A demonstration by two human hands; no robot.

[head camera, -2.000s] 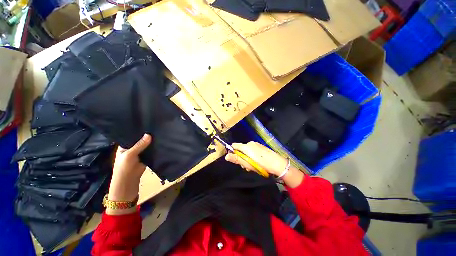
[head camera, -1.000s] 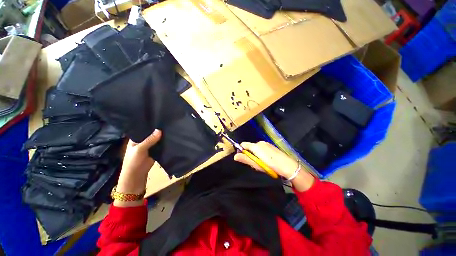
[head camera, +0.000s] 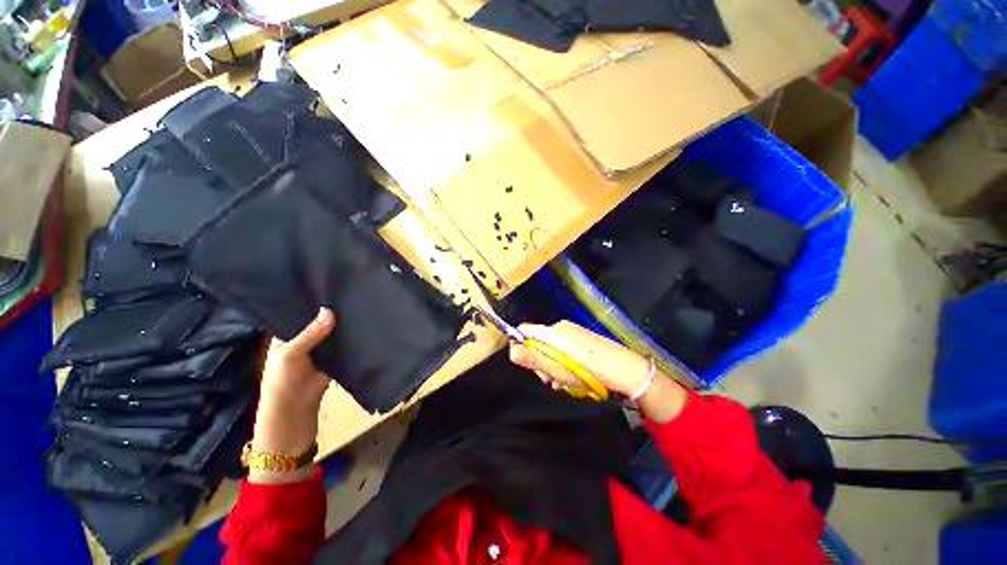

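My left hand (head camera: 296,381) grips the lower edge of a black pouch (head camera: 320,276), thumb on top, its other fingers hidden below. The pouch lies slanted over a pile of overlapping black pouches (head camera: 133,320) at the left. My right hand (head camera: 580,359) holds scissors with yellow handles (head camera: 576,375). The silver blades point up and left at the pouch's right corner, where short black stubs stick out. Whether the blades touch the stubs is hard to tell. Tiny black scraps (head camera: 510,226) lie on the cardboard (head camera: 486,144) beyond the blades.
A blue bin (head camera: 815,281) with loose black pouches stands right of the cardboard. More black pieces (head camera: 618,16) lie on the far cardboard. A carton (head camera: 812,127) stands behind the bin. Blue bins (head camera: 922,77) are at the far right. A black apron (head camera: 486,441) covers my lap.
The view has shifted. The scissors' handles look wider apart than before, and the pouch's right corner has dipped slightly. Both hands keep their holds.
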